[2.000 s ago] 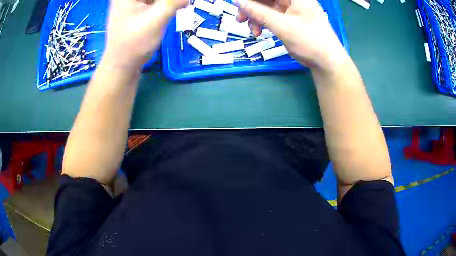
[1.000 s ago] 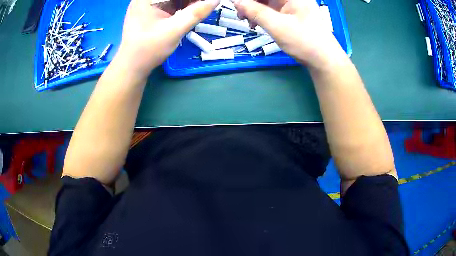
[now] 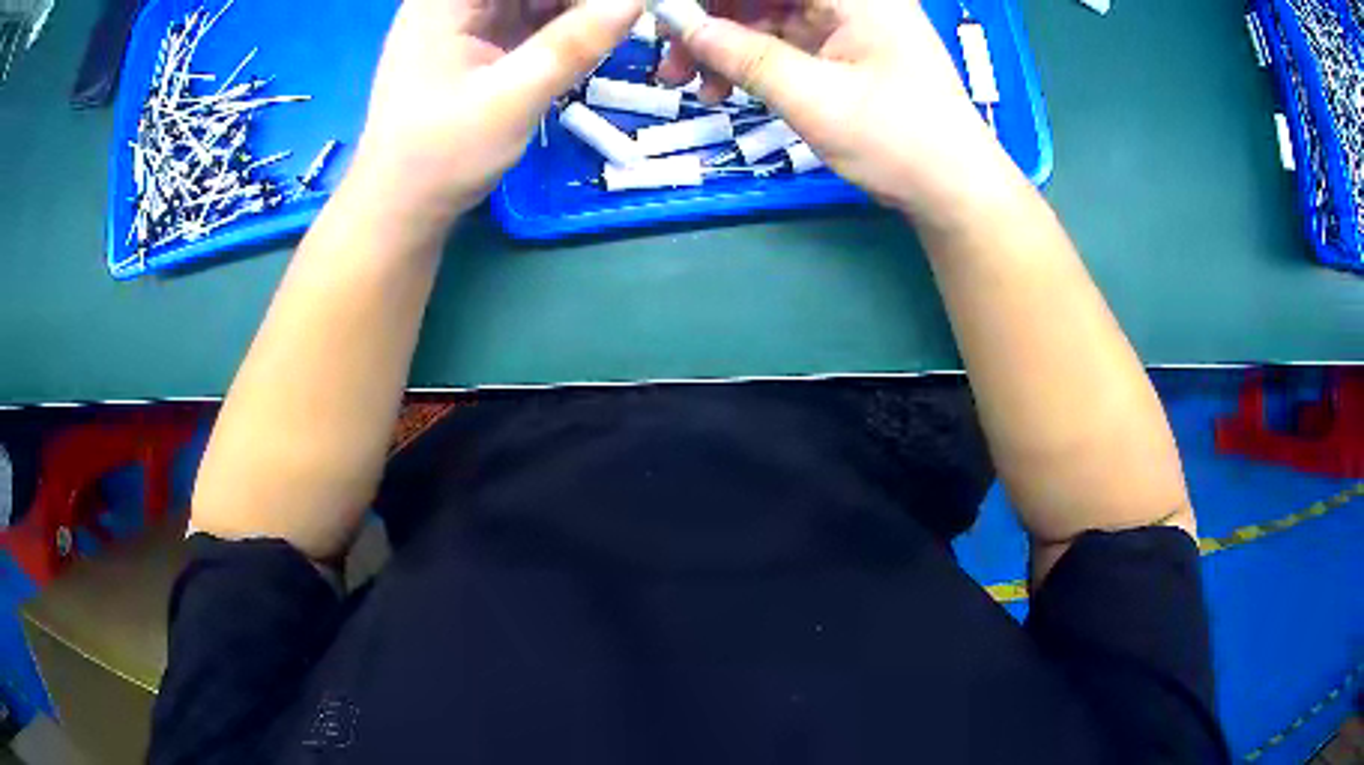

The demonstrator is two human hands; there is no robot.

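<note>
My left hand [image 3: 486, 105] and my right hand [image 3: 838, 97] meet above the large blue tray [image 3: 598, 221], both partly cut off by the top edge. A white sleeve [image 3: 681, 15] shows between my fingertips, gripped by my right thumb and fingers. My left thumb tip is against or beside it; what the other left fingers hold is hidden. Below lie several sleeved parts [image 3: 651, 175], white with thin wires at their ends. The smaller blue tray [image 3: 225, 239] on the left holds a tangled heap of leaded cores [image 3: 202, 142].
A dark slim bar [image 3: 102, 53] lies left of the small tray. A blue bin [image 3: 1316, 135] packed with silvery leaded parts is at the right edge. The green bench's front edge [image 3: 673, 380] runs across. Red stools [image 3: 1301, 426] and a cardboard box [image 3: 97, 605] are below.
My left hand has moved right, closer to my right hand. A white sleeve has come into view between my fingertips. A white piece now shows at the large tray's right side.
</note>
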